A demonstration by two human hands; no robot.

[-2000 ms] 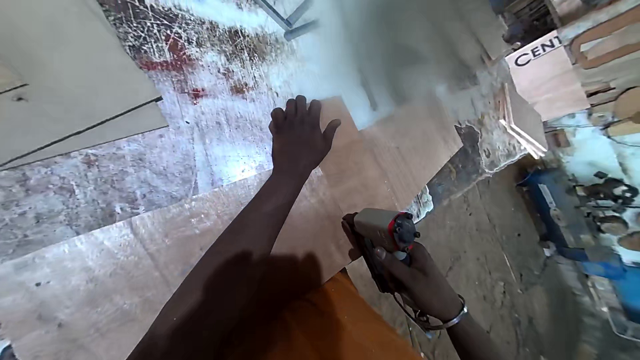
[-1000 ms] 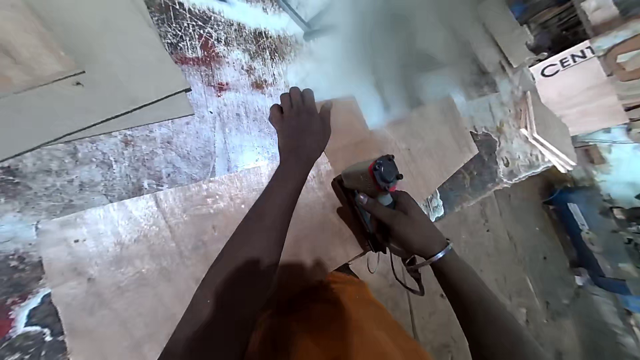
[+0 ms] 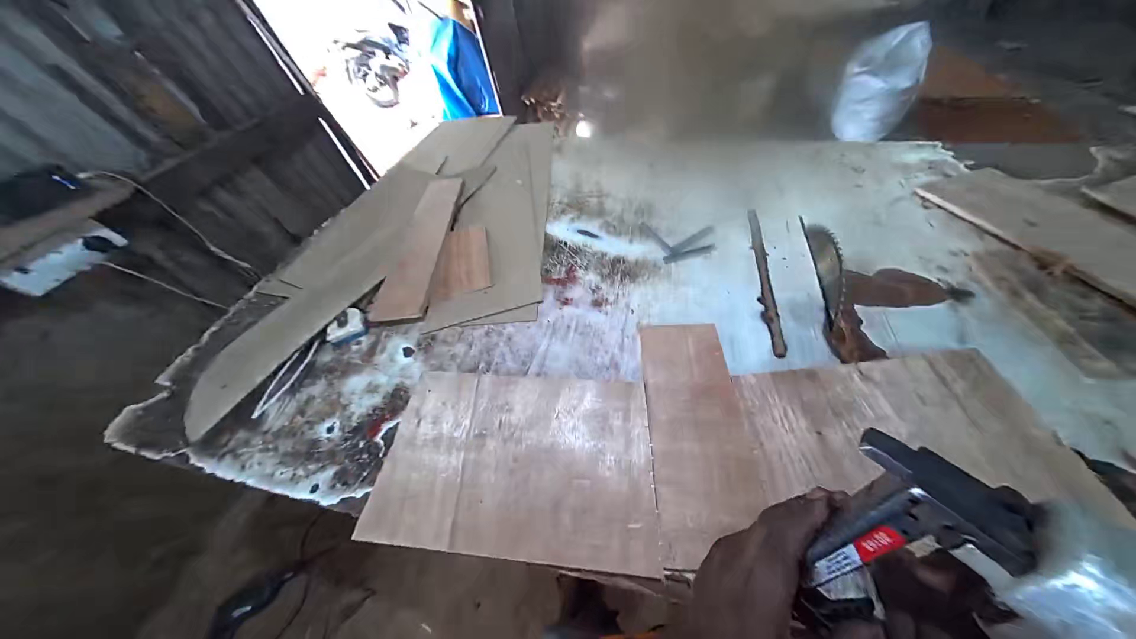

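A pneumatic staple gun (image 3: 941, 506) is held above the right plywood panel (image 3: 870, 399) at lower right. My left hand (image 3: 759, 564) grips the lower left side of its body. My right hand (image 3: 936, 590), partly hidden behind the tool and cut by the bottom edge, is closed around it. The tool's far right end is blurred. A narrow plywood strip (image 3: 697, 426) lies upright between the left plywood panel (image 3: 541, 470) and the right panel, its top end sticking out past both. Small marks run along the strip's left edge.
Thin boards (image 3: 497, 213) are piled at the table's left. Beyond the panels lie a toothed saw blade with a brown handle (image 3: 856, 342), a narrow stick (image 3: 765, 284) and a metal square-like piece (image 3: 688, 248). More boards (image 3: 1047, 222) lie at right. The table edge (image 3: 266, 493) is ragged.
My left hand has left the plywood and is now at the staple gun. The tool has been lifted and turned in my hands. The view has swung up and widened.
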